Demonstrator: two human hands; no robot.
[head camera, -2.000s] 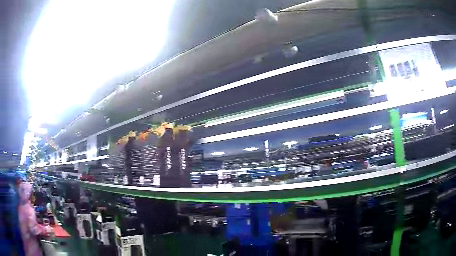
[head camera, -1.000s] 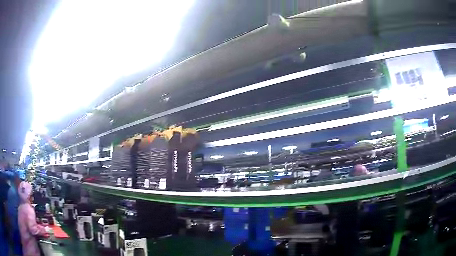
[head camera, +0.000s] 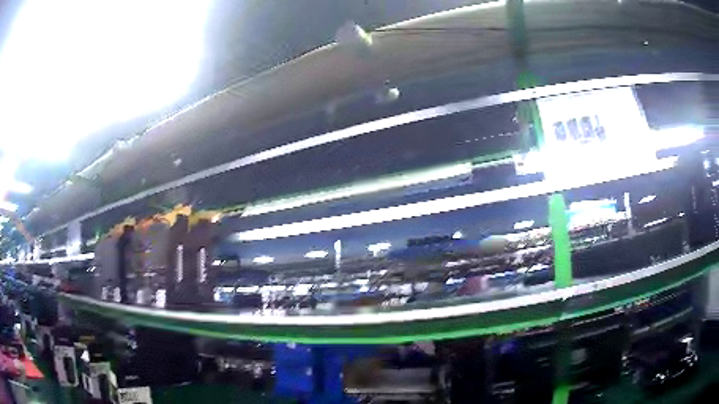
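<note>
Neither of my hands is in the picture. Nearest in front of me, white retail boxes with black device pictures stand spaced along the bench at the lower left; one box (head camera: 66, 364) is upright, and the nearest one (head camera: 134, 395) is cut off by the bottom edge. A group of black printed cartons (head camera: 162, 260) with ragged orange-yellow tops stands on the shelf (head camera: 331, 319). The picture is blurred, so fine print cannot be read.
A green post (head camera: 560, 237) rises at the right, with a white instruction sheet (head camera: 591, 130) above. A blue bin (head camera: 303, 369) is below the shelf. A red mat (head camera: 30, 366) and a person's pink sleeve (head camera: 9, 363) show at the left edge. Pale rails cross overhead.
The whole view has swung right, so the shelf, cartons, post and sheet sit further left. The person in pink is now mostly out of the picture.
</note>
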